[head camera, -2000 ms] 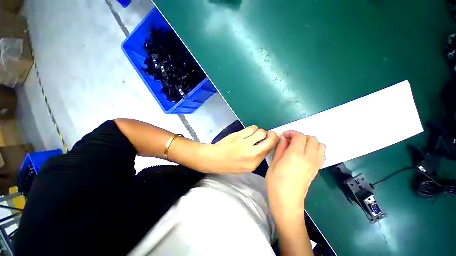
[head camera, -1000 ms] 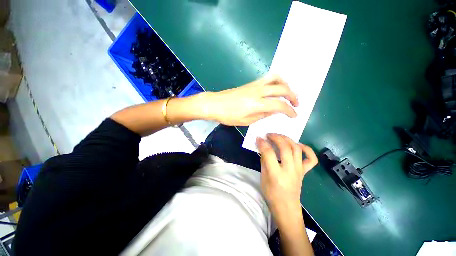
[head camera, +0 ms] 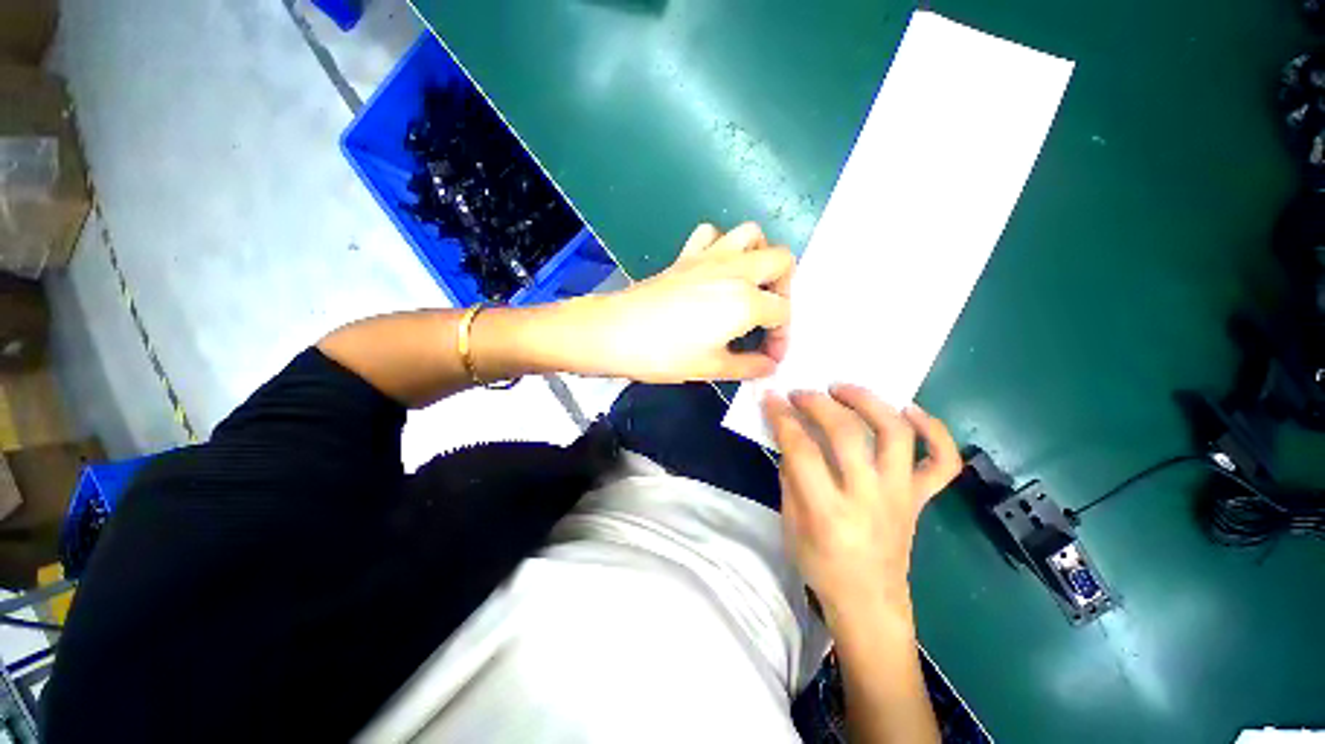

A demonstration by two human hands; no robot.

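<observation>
A long white strip (head camera: 930,204) lies slanted on the green bench, its lower end near the bench edge. My right hand (head camera: 857,494) rests on this end, palm down, fingers spread. My left hand (head camera: 727,313) is at the strip's left edge with curled fingers; whether it pinches anything is hidden. A black unit with a blue connector (head camera: 1078,579) lies to the right of my right hand. Its thin cable runs to a coiled black bundle (head camera: 1253,512).
A blue bin (head camera: 400,211) of black parts stands beyond the bench edge (head camera: 509,124). More dark parts (head camera: 1301,247) lie at the far right. A white sheet corner (head camera: 1279,736) shows at bottom right. Cartons (head camera: 37,218) stand on the floor at left.
The strip has swung from pointing right to pointing up and away. My hands, first together at its near end, are now apart. My left hand has drawn back from the strip's middle to its left edge.
</observation>
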